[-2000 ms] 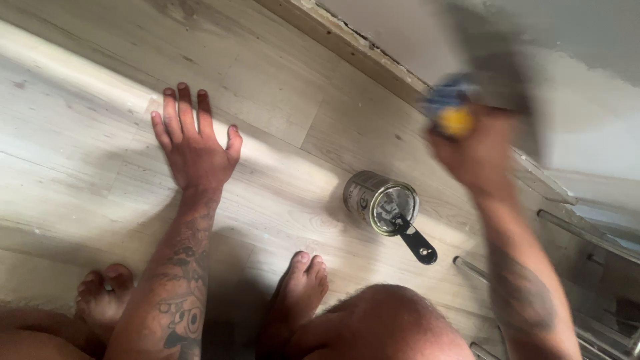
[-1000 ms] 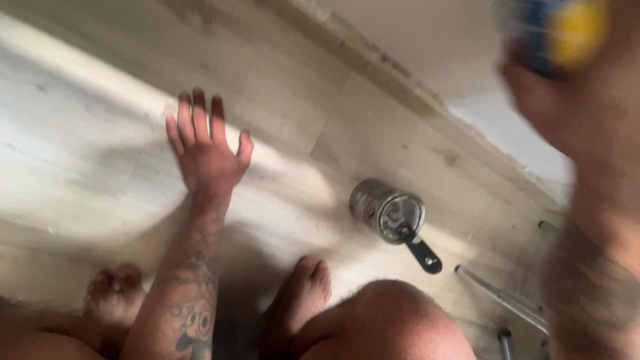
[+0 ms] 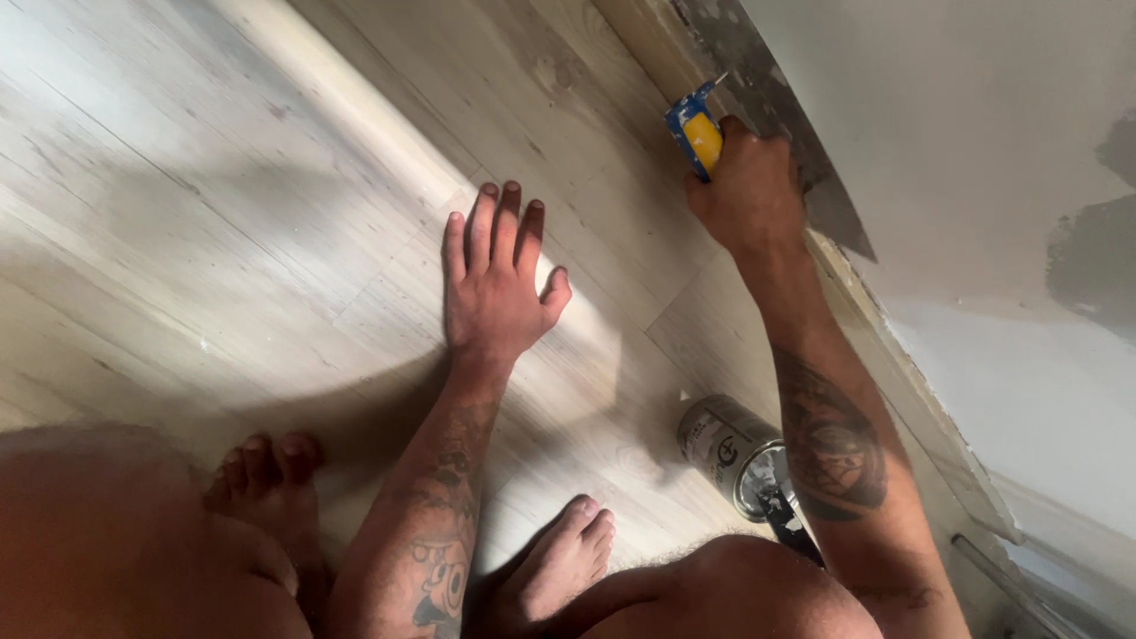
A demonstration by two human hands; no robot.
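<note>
My left hand [image 3: 497, 280] lies palm down on the wood-look floor, fingers spread, holding nothing. My right hand [image 3: 754, 191] grips the blue and yellow handle [image 3: 701, 138] of a wide drywall taping knife. Its long metal blade [image 3: 799, 133] lies along the bottom of the wall, above the baseboard; the contact edge is partly hidden by the hand. Below my right forearm an open metal can [image 3: 728, 453] stands on the floor with whitish material inside. A tool with a black handle [image 3: 785, 524] rests in the can, its lower end hidden.
The wall [image 3: 958, 204] on the right has grey patches. A baseboard [image 3: 923, 399] with a rough, chipped top edge runs diagonally along it. Metal tubes [image 3: 1021, 577] lie or stand at the lower right. My bare feet [image 3: 564, 559] and knees are near the can.
My right hand, raised and blurred a second ago, is now lower by the baseboard with the knife against the wall. My left hand stays planted on the floor. The view has shifted.
</note>
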